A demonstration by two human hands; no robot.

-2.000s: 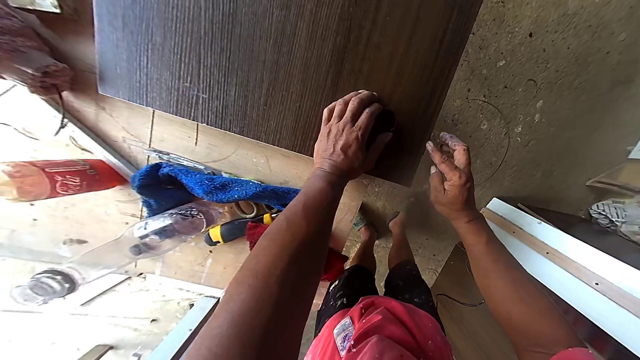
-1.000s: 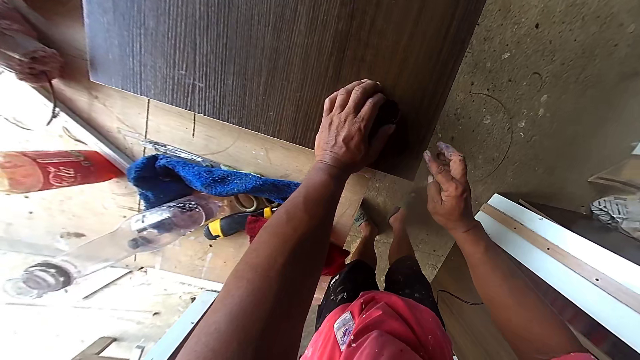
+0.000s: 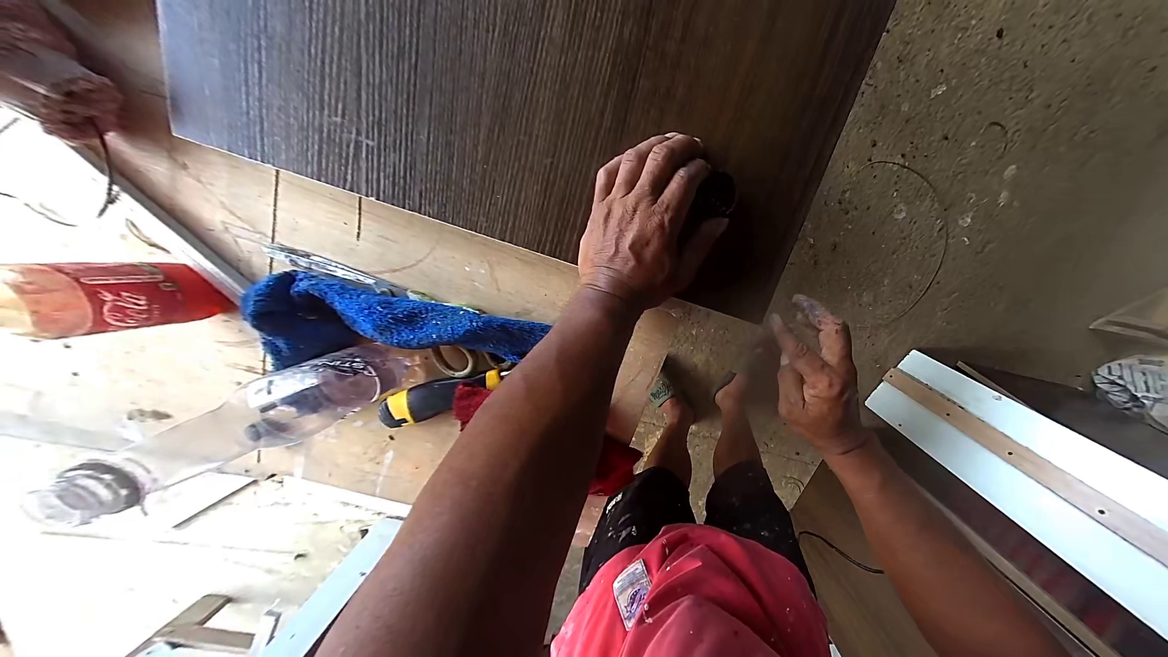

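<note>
A dark wood-grain board (image 3: 438,100) lies on a light plywood bench (image 3: 411,246), one corner jutting toward my body. My left hand (image 3: 643,214) rests near that corner with its fingers curled over a round black object (image 3: 714,194), mostly hidden under the palm, whose kind I cannot tell. Just off the corner, above the floor, my right hand (image 3: 818,379) is raised with its fingers bent and apart, holding nothing. Its fingertips look pale, as if dusty.
Left of my forearm lie a blue cloth (image 3: 365,315), a clear plastic bottle (image 3: 210,429), a yellow-and-black tool handle (image 3: 433,399) and a Coca-Cola bottle (image 3: 109,297). A white board with a wooden strip (image 3: 1031,465) stands at right.
</note>
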